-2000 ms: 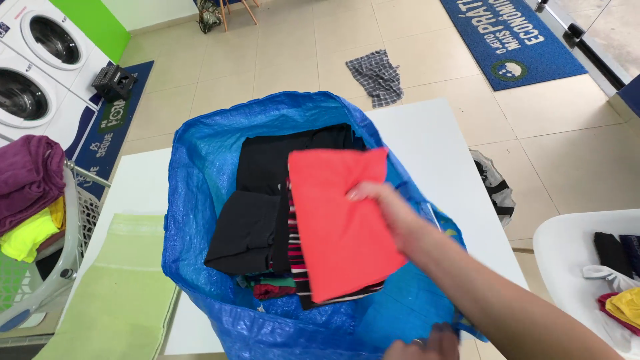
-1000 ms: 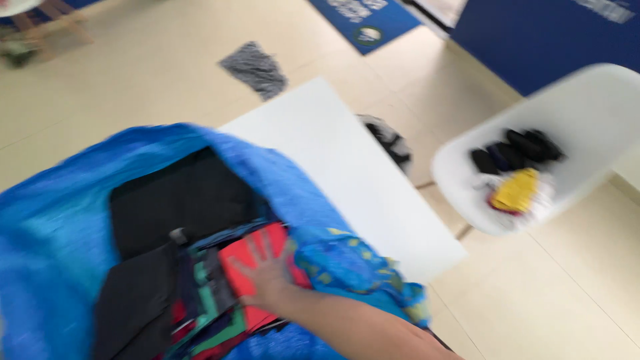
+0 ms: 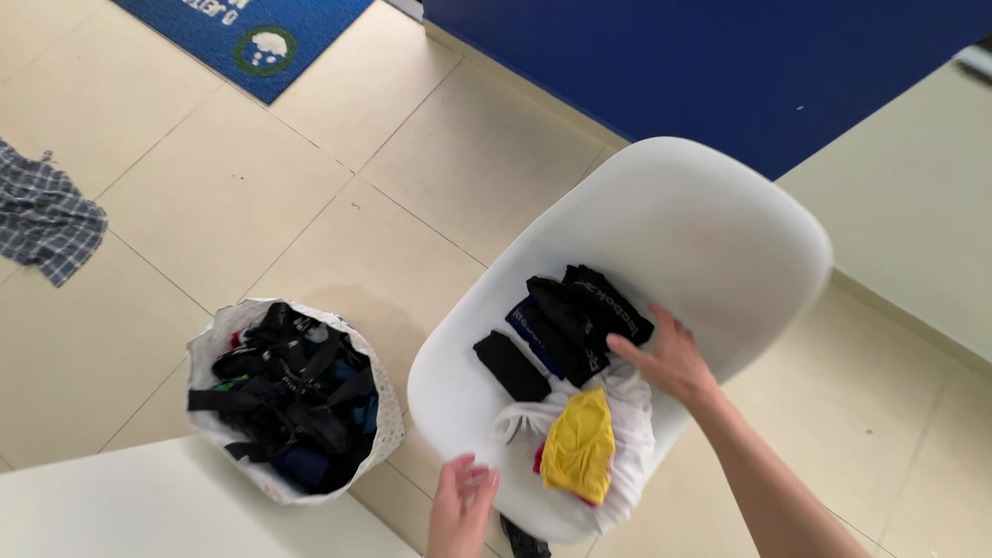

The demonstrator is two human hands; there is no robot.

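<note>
On the seat of a white plastic chair [image 3: 697, 209] lie several folded black garments [image 3: 570, 310], a separate black folded piece [image 3: 511, 366], a crumpled yellow cloth [image 3: 581, 446] and a white cloth [image 3: 634, 411]. My right hand [image 3: 670, 356] is at the right end of the black garments, thumb and fingers apart around their edge; a firm hold cannot be made out. Slightly blurred, my left hand [image 3: 465, 496] hovers by the near left edge of the seat with its fingers a little curled and nothing in it.
A white bag [image 3: 387, 434] full of dark clothes stands on the floor, left of the chair. The corner of a white table [image 3: 155, 504] is at lower left. A checked cloth [image 3: 46, 209] and a blue mat [image 3: 263, 54] lie on the floor. A blue wall [image 3: 682, 70] rises behind the chair.
The view has swung right, from the blue bag to the chair. My right hand has left the red cloth in the bag and is now at the black garments. My left hand has come into view.
</note>
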